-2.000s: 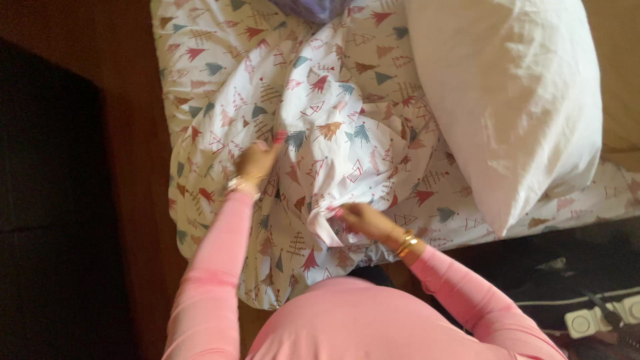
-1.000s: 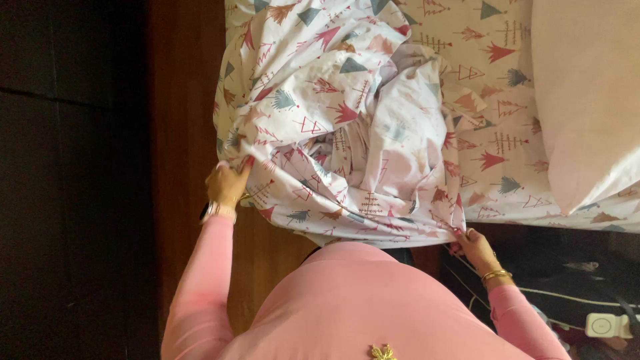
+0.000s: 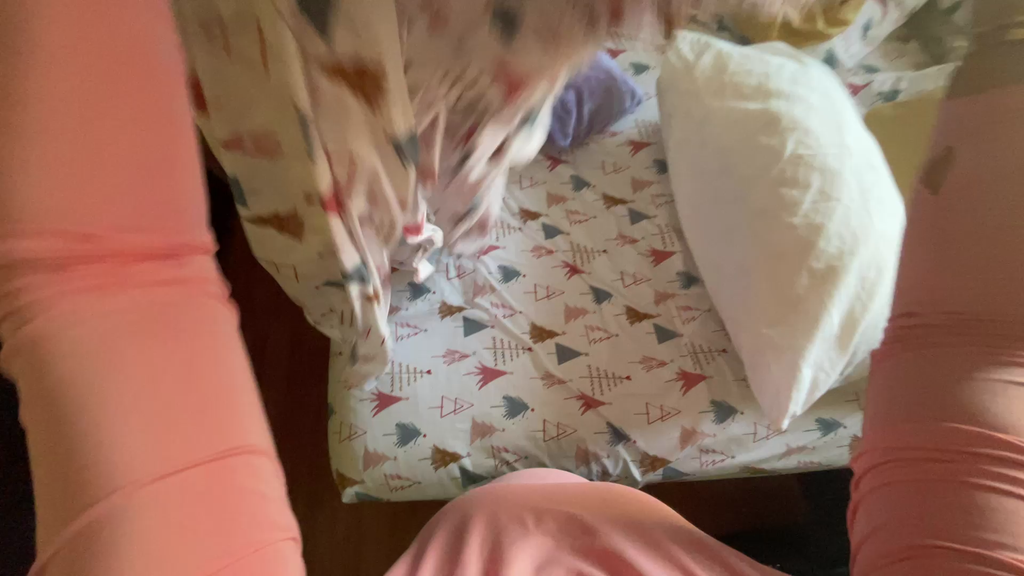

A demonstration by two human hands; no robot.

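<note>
Both my arms, in pink sleeves, reach up along the left and right sides of the view, and my two hands lie beyond the top of the frame. Between them a loose tree-print cloth (image 3: 344, 120) hangs in blurred folds, its lower part over the left of the bed. What grips its upper edge is out of sight. Under it lies a fitted-looking sheet with the same tree print (image 3: 552, 320). A white pillow (image 3: 784, 216) rests on the bed at the right.
A small purple cushion (image 3: 596, 98) lies on the bed past the hanging cloth. Something yellow (image 3: 808, 24) shows at the top right. Dark reddish-brown floor (image 3: 296, 448) borders the bed's left edge.
The tree-print cloth, bunched low on the bed between my hands a second ago, is now lifted and blurred. My arms have gone from low in front of me to raised, and the hands have left view.
</note>
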